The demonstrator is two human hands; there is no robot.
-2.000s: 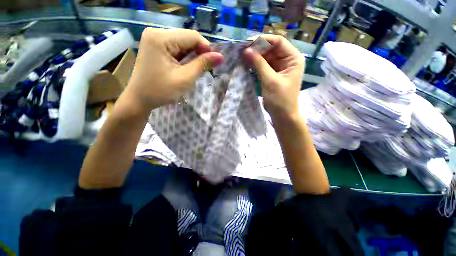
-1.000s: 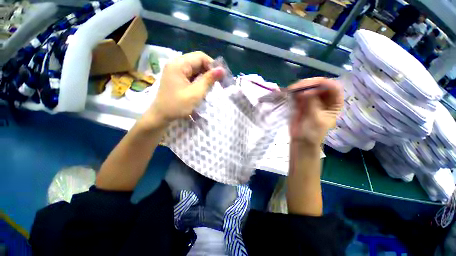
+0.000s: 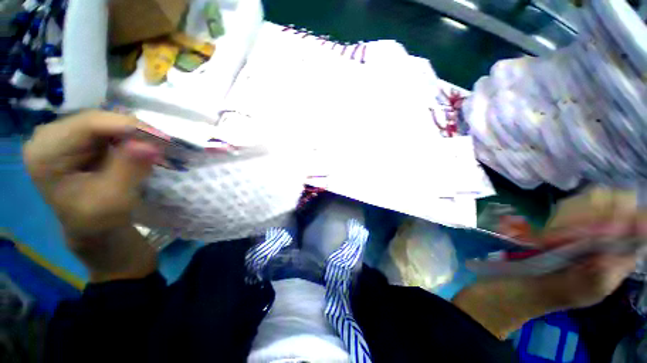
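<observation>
My left hand (image 3: 96,181) pinches the edge of a white backing paper (image 3: 220,195) with grey print, which extends to the right from it. Thin red and dark leads show beside my left fingertips. My right hand (image 3: 589,248), badly blurred at the lower right, grips a thin greyish strip (image 3: 528,261) with red on it; its details cannot be told. Large white sheets (image 3: 340,113) lie on the bench between my hands. Short red leads (image 3: 448,112) lie at their right side, and a row of them along the far edge.
At upper left stand a white foam tray (image 3: 85,57) and a brown cardboard box (image 3: 145,18), with yellow and green items (image 3: 162,60). Stacked white parts (image 3: 546,113) stand at right. A clear bag (image 3: 422,252) is below the bench edge. A striped ribbon (image 3: 344,283) hangs down my front.
My hands have moved far apart, left and right, and lower. The patterned paper has gone left with my left hand, uncovering the white sheets. The view has tilted down.
</observation>
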